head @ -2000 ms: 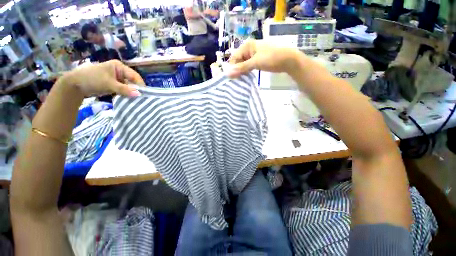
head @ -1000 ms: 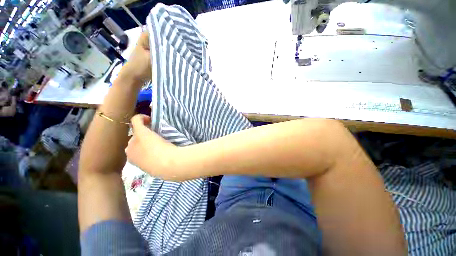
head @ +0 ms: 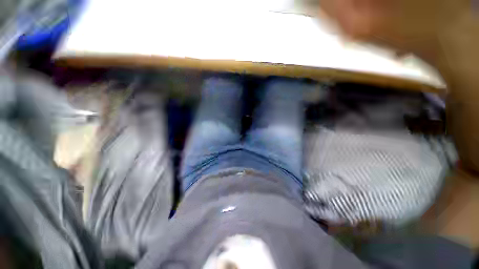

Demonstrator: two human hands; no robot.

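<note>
The picture is strongly blurred. My right hand [head: 362,21] is a brown blur at the top right, over the white table, with its arm running down the right edge. Its fingers cannot be made out, nor whether it holds anything. My left hand is not in view. Grey cloth [head: 31,173] hangs large and close along the left edge; its stripes are smeared, and what holds it is hidden or out of the picture.
The white table [head: 210,34] with its wooden front edge crosses the top. My legs in blue jeans are below it. A heap of striped cloth [head: 373,178] lies right of them, more greyish cloth [head: 131,173] left. A blue object [head: 44,31] shows top left.
The view has tilted down to my lap, and the machine has left the picture. My left hand has gone out of view. My right hand has moved from the striped garment to the upper right.
</note>
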